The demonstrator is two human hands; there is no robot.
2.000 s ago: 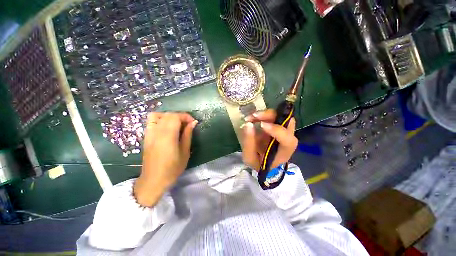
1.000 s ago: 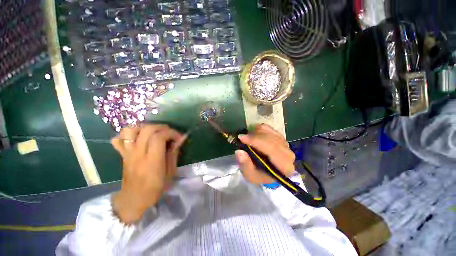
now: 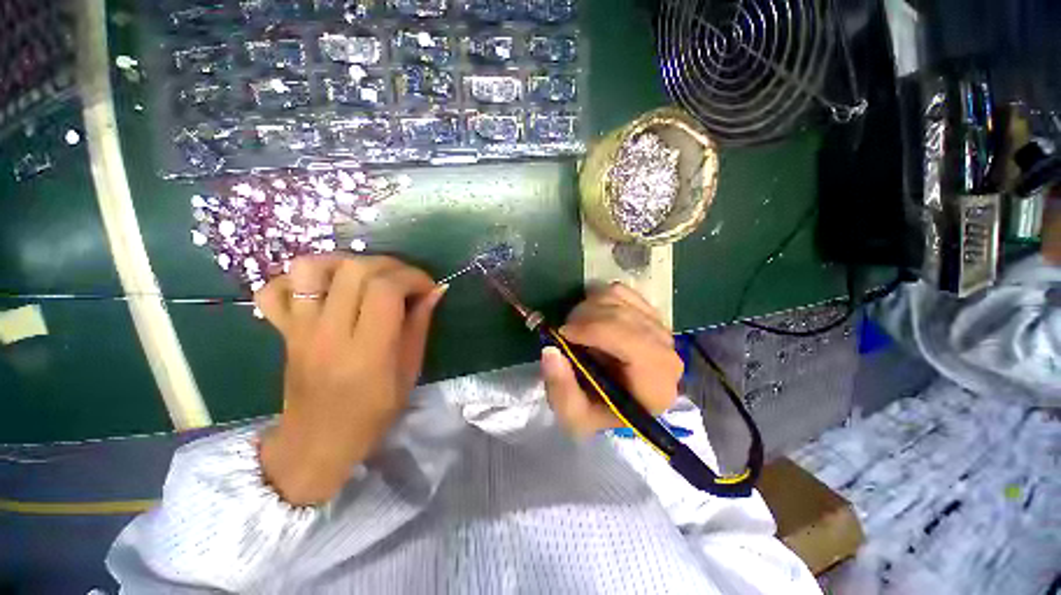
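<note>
My right hand [image 3: 614, 363] holds the soldering iron [image 3: 622, 407] like a pen, its tip pointing up and left. The iron tip meets a small dark bluish module [image 3: 499, 253] on the green mat. My left hand [image 3: 355, 349] pinches a thin silvery solder wire [image 3: 461, 274] between thumb and fingers; its end reaches the iron tip at the module. Whether the wire touches the module or only the tip cannot be told.
A heap of pink and white discs [image 3: 279, 221] lies left, below the clear blister tray [image 3: 372, 87] of modules. The tip cleaner tub [image 3: 648, 180] stands on tape [image 3: 628, 270]. A fume fan [image 3: 745, 58] is behind. A person's sleeve [image 3: 966, 349] shows right.
Two seconds ago the iron pointed up and away; it then swung down to the module. Since one second ago my left hand's wire has come to the iron tip. The view has shifted slightly.
</note>
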